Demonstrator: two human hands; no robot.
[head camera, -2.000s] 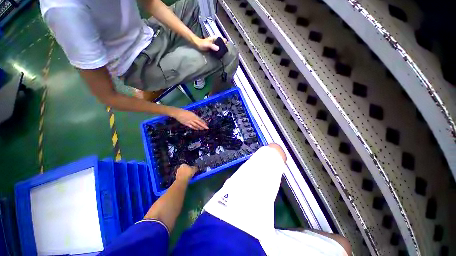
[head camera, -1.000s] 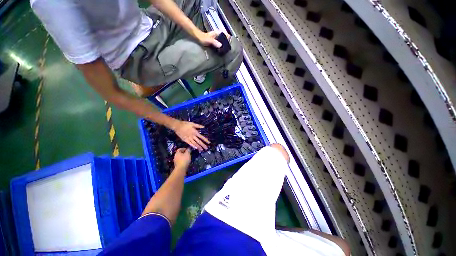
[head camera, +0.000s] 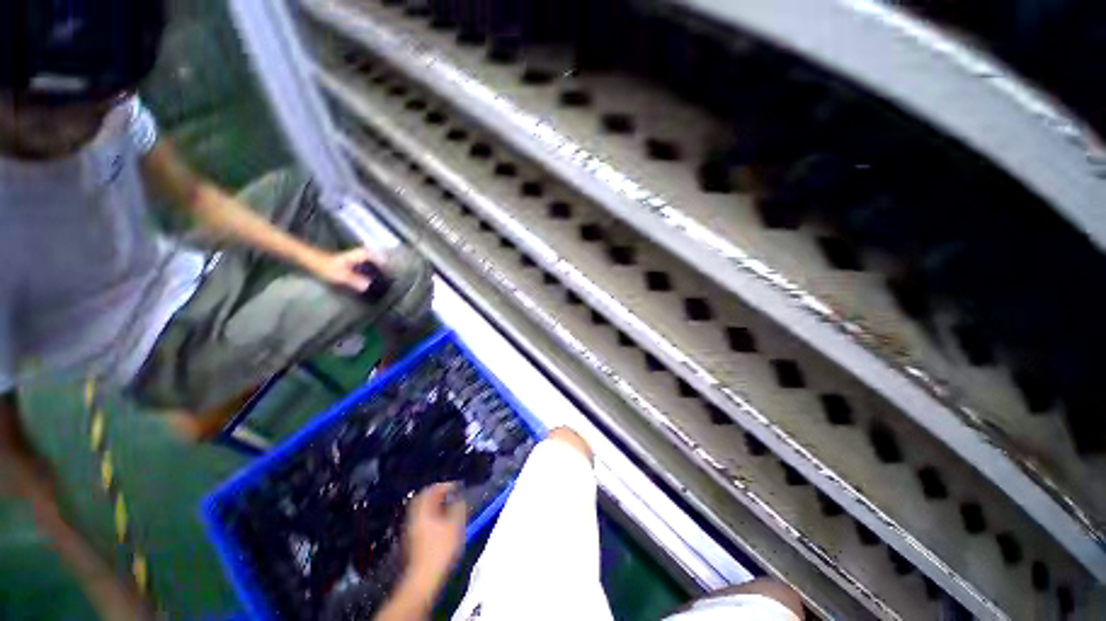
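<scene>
A blue bin (head camera: 386, 383), tilted in the picture, stands at the lower left by my knee, filled with black power adapters (head camera: 495, 419) along its sides and dark tangled cords in the middle. My left hand (head camera: 434, 528) is over the near side of the bin. It is blurred, with a small dark spot at its fingertips, and I cannot tell whether it holds anything. My right hand is not in view.
A seated person at the left rests a hand (head camera: 352, 269) with a black adapter on the knee. Rack shelves (head camera: 679, 285) with dark squares fill the right side. Yellow-black tape (head camera: 109, 485) marks the green floor.
The view has swung toward the rack, so the bin sits lower and further left. The other person's arm has left the bin. My left hand is now nearer the bin's near edge.
</scene>
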